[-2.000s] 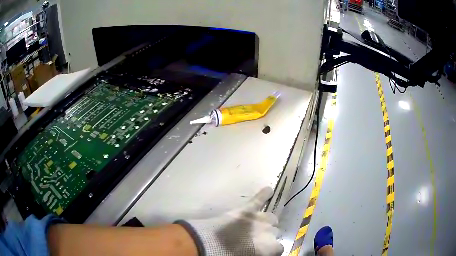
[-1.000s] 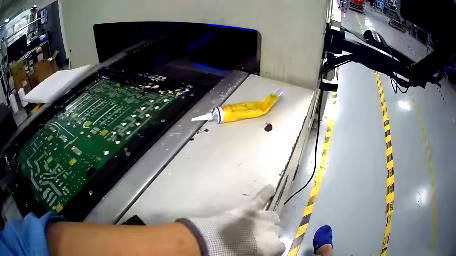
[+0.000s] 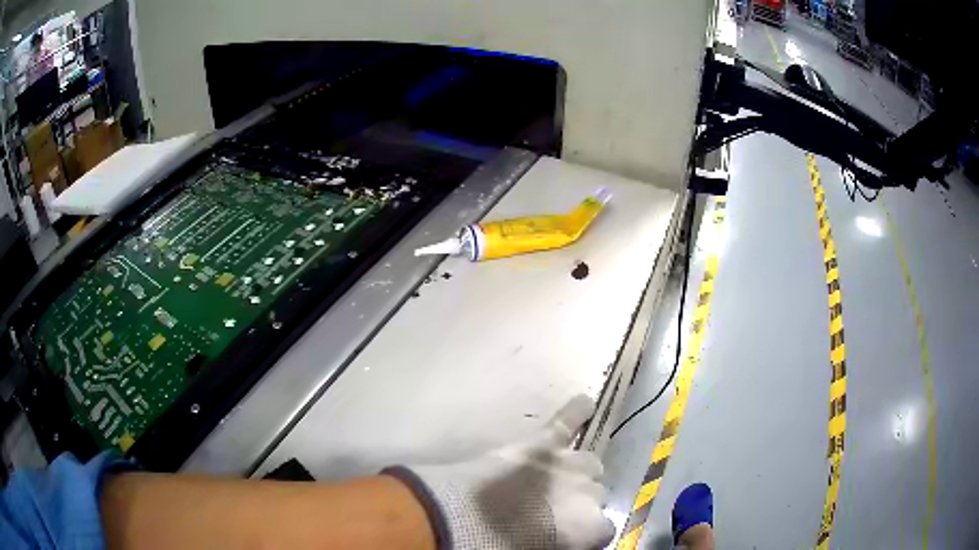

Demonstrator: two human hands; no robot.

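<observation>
A large green circuit board (image 3: pixel 140 290) lies in a black carrier (image 3: pixel 249 342) at the left. A yellow glue tube (image 3: pixel 526 236) with a white nozzle lies bent on the flat white machine cover (image 3: pixel 472 355), its nozzle pointing left towards the metal rail. My left hand (image 3: pixel 521 496), in a white knit glove with a grey cuff, rests at the cover's lower right edge. One finger reaches up along the edge; the other fingertips and whatever is under them are hidden. The hand does not touch the tube. My right hand is out of the picture.
A silver rail (image 3: pixel 354 312) runs between carrier and cover. Behind is the machine's dark opening (image 3: pixel 472 102). A black block (image 3: pixel 288 471) lies beside my forearm. A black arm (image 3: pixel 794 118) and a hanging cable are at the right, above taped floor. A blue shoe (image 3: pixel 693 510) shows below.
The view has shifted slightly, so the tube and machine opening appear a little higher and further right. My left hand keeps its place at the cover's edge. The tube and board have not visibly moved.
</observation>
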